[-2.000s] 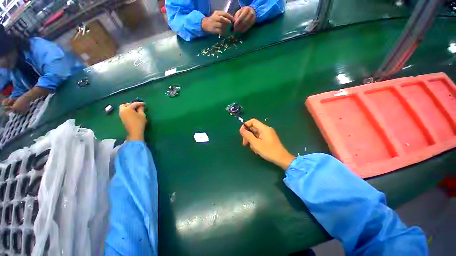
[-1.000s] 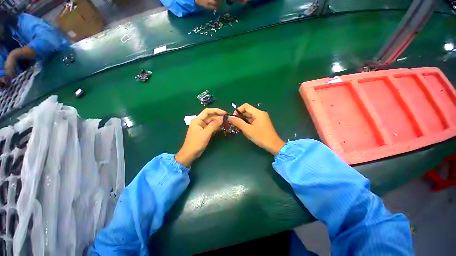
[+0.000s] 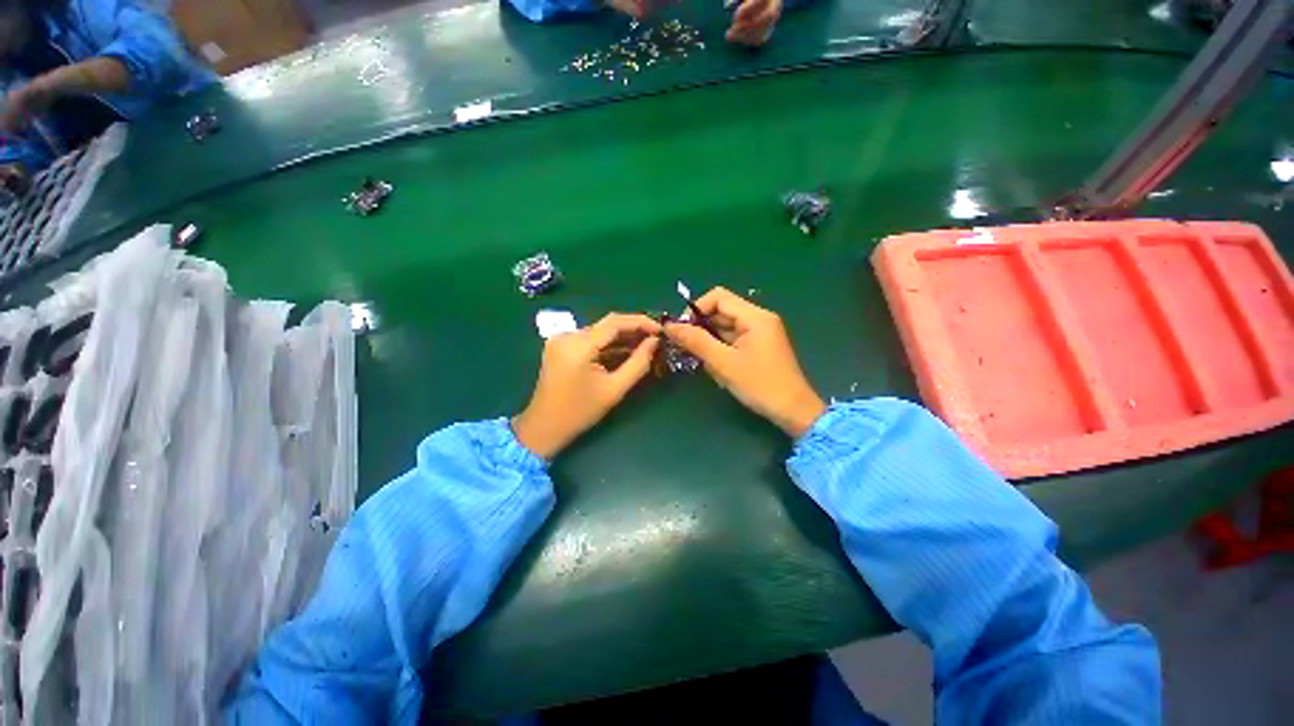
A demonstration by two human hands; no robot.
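My left hand (image 3: 585, 380) and my right hand (image 3: 748, 358) meet over the green surface, both gripping a small dark electronic assembly (image 3: 681, 358) with shiny bits. My fingers cover part of it. My right hand also holds a thin dark tool (image 3: 691, 301) with a pale tip pointing up and away. A white sticker sheet (image 3: 556, 324) lies just beyond my left fingers. Another assembly (image 3: 537, 274) lies on the belt beyond it.
More assemblies lie on the belt at left (image 3: 369, 196) and right (image 3: 808, 210). A pink foam tray (image 3: 965, 411) is at right. Plastic film (image 3: 270, 468) covers a parts tray at left. Loose small parts (image 3: 634, 51) lie before a person opposite. A metal post (image 3: 1185, 107) stands upper right.
My left hand came from the far left to meet my right hand at the assembly. The belt's assemblies and small white block moved left. Another assembly has appeared at right.
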